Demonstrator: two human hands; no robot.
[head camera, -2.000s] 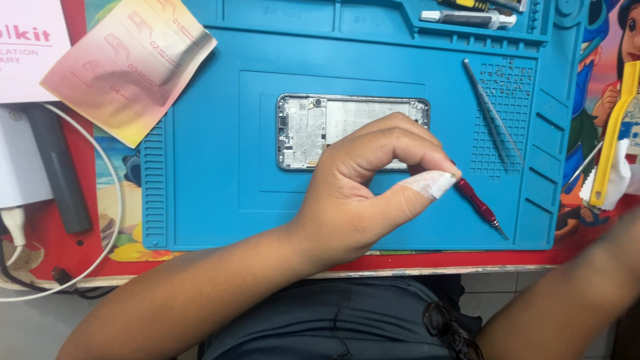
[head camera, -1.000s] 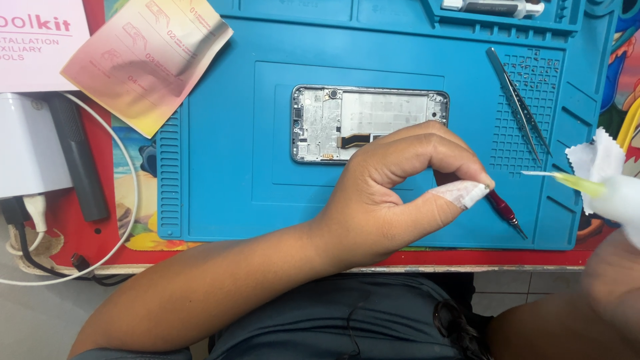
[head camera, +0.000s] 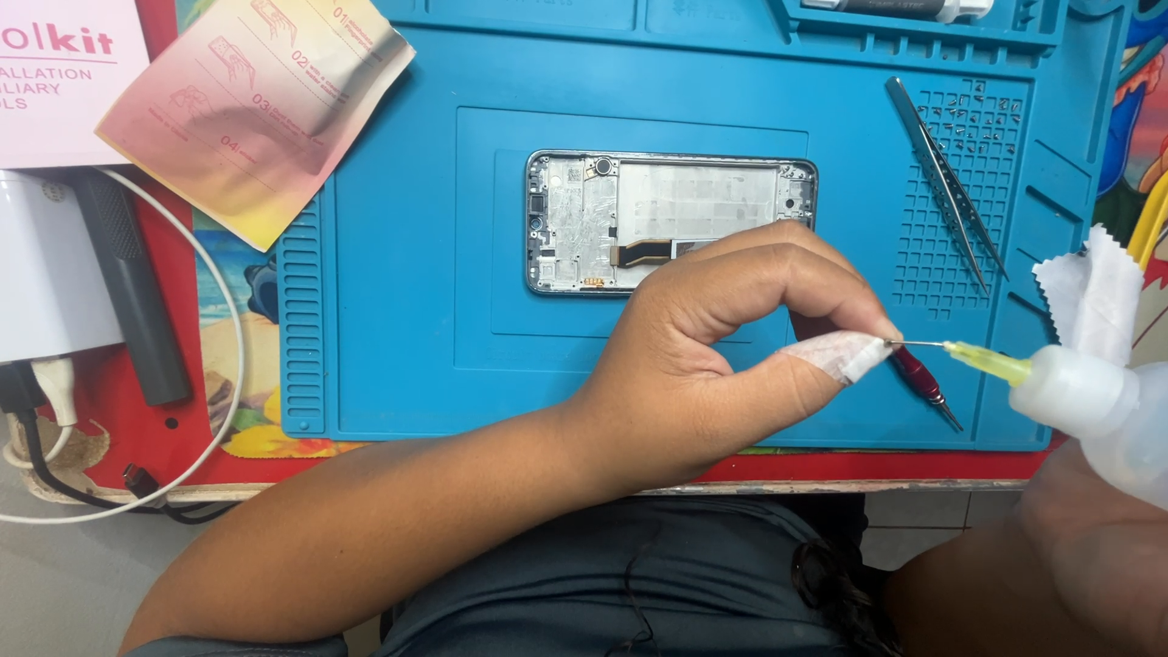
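My left hand (head camera: 730, 347) pinches a white cloth wipe (head camera: 844, 356) between thumb and forefinger, above the front part of the blue silicone work mat (head camera: 401, 365). My right hand (head camera: 1109, 538), at the right edge, holds a translucent squeeze bottle (head camera: 1086, 397) whose thin metal needle (head camera: 922, 343) reaches the wipe. Behind my left hand lies an opened smartphone frame (head camera: 584, 210) with a flex cable (head camera: 643, 253); my fingers hide part of it. A red precision screwdriver (head camera: 917, 374) lies on the mat, partly hidden behind my left hand.
Metal tweezers (head camera: 944, 178) rest on the mat's grid, where small screws lie. A white cloth piece (head camera: 1095, 297) is at the right. On the left are a printed paper packet (head camera: 255, 109), a white box-shaped device (head camera: 50, 274), a dark grey bar (head camera: 137, 292) and a white cable (head camera: 233, 365).
My right hand has brought the squeeze bottle into view from the right, and its needle now meets the wipe. My left hand keeps its pinch.
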